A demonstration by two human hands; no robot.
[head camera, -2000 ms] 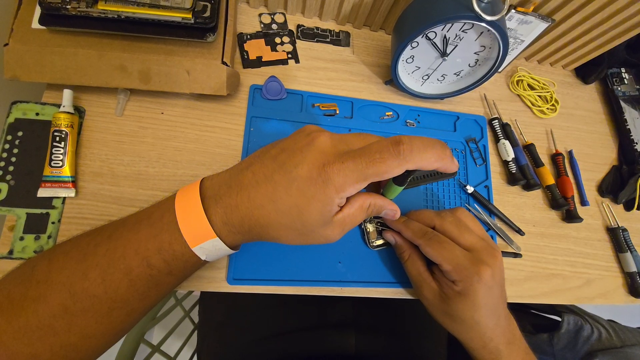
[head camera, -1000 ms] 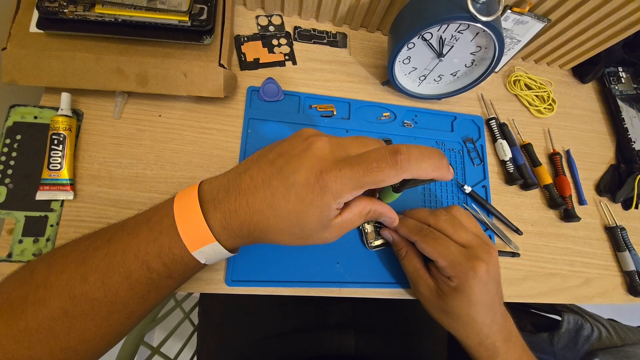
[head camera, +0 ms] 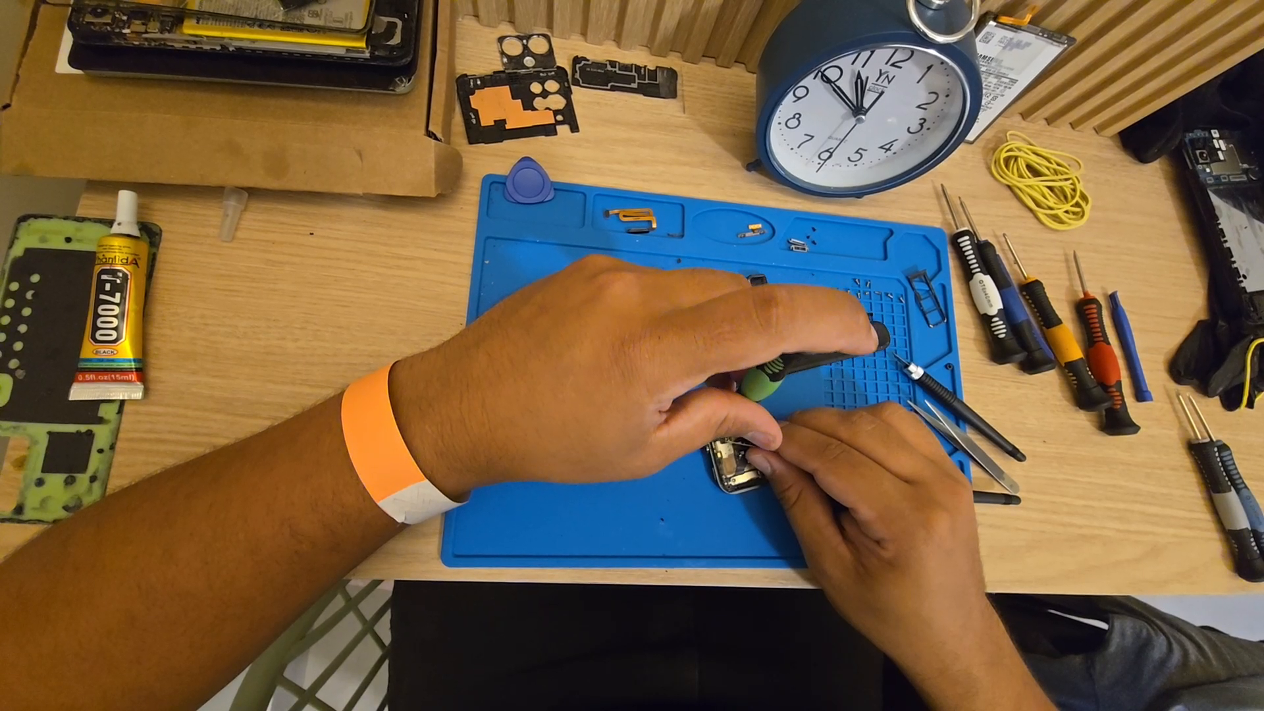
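Observation:
A blue silicone repair mat (head camera: 592, 523) lies under both hands. My left hand (head camera: 602, 375), with an orange and white wristband, holds a green and black screwdriver (head camera: 780, 370) between forefinger and thumb, its black end against the fingertip. Just below, my right hand (head camera: 879, 504) pinches its thumb and forefinger at the edge of a small opened phone or similar device (head camera: 734, 464); the fingers hide most of it and the screwdriver's tip. Whether the right fingers grip the device or a small part on it cannot be told. A precision knife (head camera: 958, 410) and tweezers (head camera: 973, 449) lie right of that hand.
Several screwdrivers (head camera: 1057, 331) and a blue pry tool (head camera: 1129, 346) lie to the right, below a yellow cord (head camera: 1042, 181). An alarm clock (head camera: 869, 109) stands behind the mat. At left are a glue tube (head camera: 114, 306), a phone back plate (head camera: 49, 395) and a cardboard box (head camera: 247, 148).

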